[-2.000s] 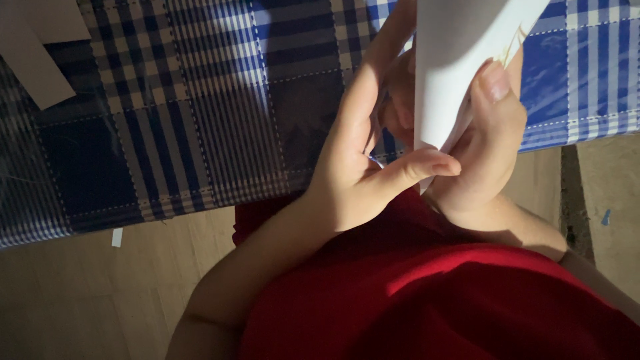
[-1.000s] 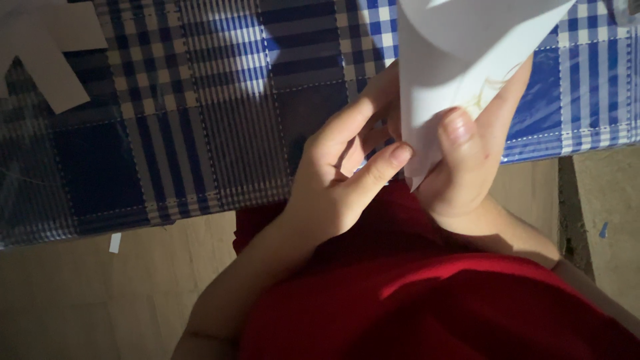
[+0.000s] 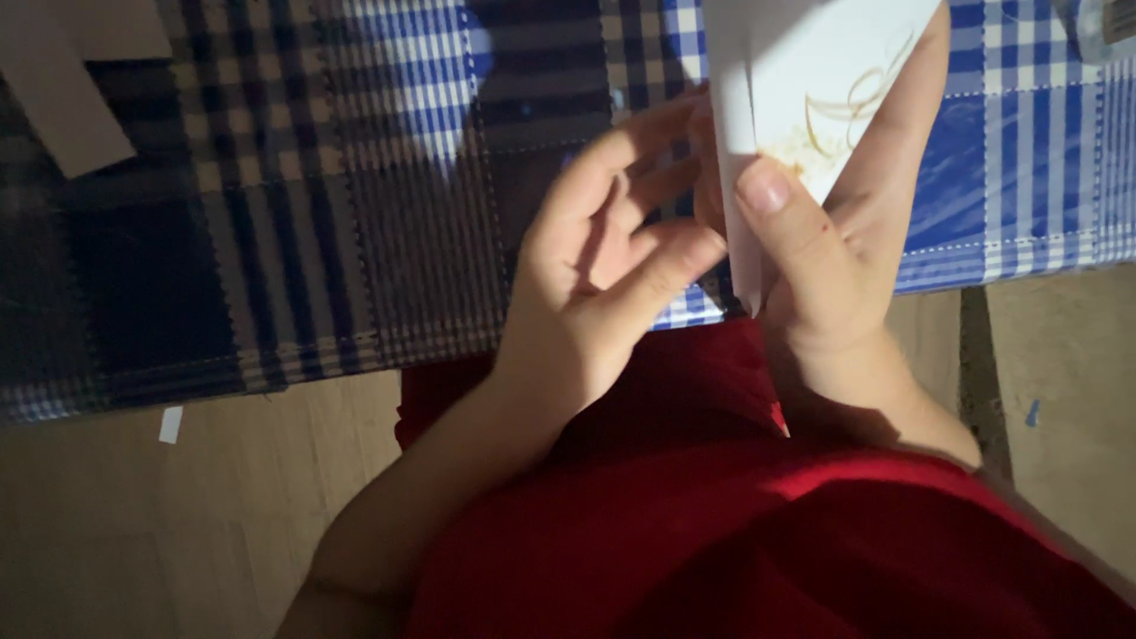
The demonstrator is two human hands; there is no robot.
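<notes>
A cone of rolled white paper (image 3: 799,80) with a faint gold-brown curled pattern points its narrow tip down toward my body, past the table's near edge. My right hand (image 3: 825,240) grips it from the right, thumb pressed on the front, fingers hidden behind. On the left side, my left hand (image 3: 621,231) has its thumb and fingers apart close to the cone's edge; some fingertips pass behind the paper, and whether they touch it I cannot tell. The cone's wide end runs out of the top of the view.
A blue checked tablecloth (image 3: 426,222) covers the table. White paper strips (image 3: 71,98) lie at the upper left, and part of a clear plastic object (image 3: 1096,31) shows at the upper right. Below, the floor holds a small white scrap (image 3: 170,424) and a blue bit (image 3: 1032,413).
My left thumb has come off the cone's lower end and that hand has opened to the left. The right hand keeps its grip, and more of the curled pattern shows.
</notes>
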